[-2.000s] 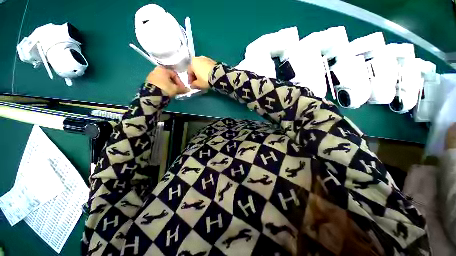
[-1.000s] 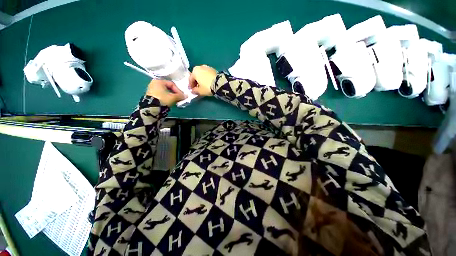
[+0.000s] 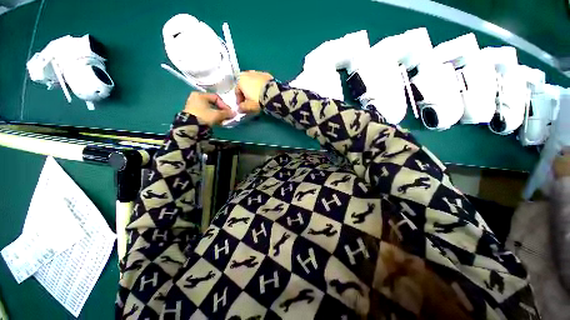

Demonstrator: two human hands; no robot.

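Observation:
A white security camera (image 3: 195, 50) with thin antennas at both sides lies on the green bench, its head away from me. Its mounting base (image 3: 234, 119) points toward me at the bench edge. My left hand (image 3: 209, 109) has its fingertips at the left side of the base. My right hand (image 3: 251, 91) holds the arm just above the base. A tiny white piece seems to be between the fingertips, but it is too small to make out. The fingers hide part of the base.
One more white camera (image 3: 75, 67) lies on the bench at the left. Several white cameras (image 3: 437, 81) lie in a row at the right. Printed sheets (image 3: 72, 240) lie at lower left beside a pale tubular frame (image 3: 50, 142). Another person's sleeve (image 3: 542, 231) shows at the right edge.
My view has shifted slightly. Both hands stay at the base; my left fingertips have moved a little apart from the right ones. The camera remains in place on the bench.

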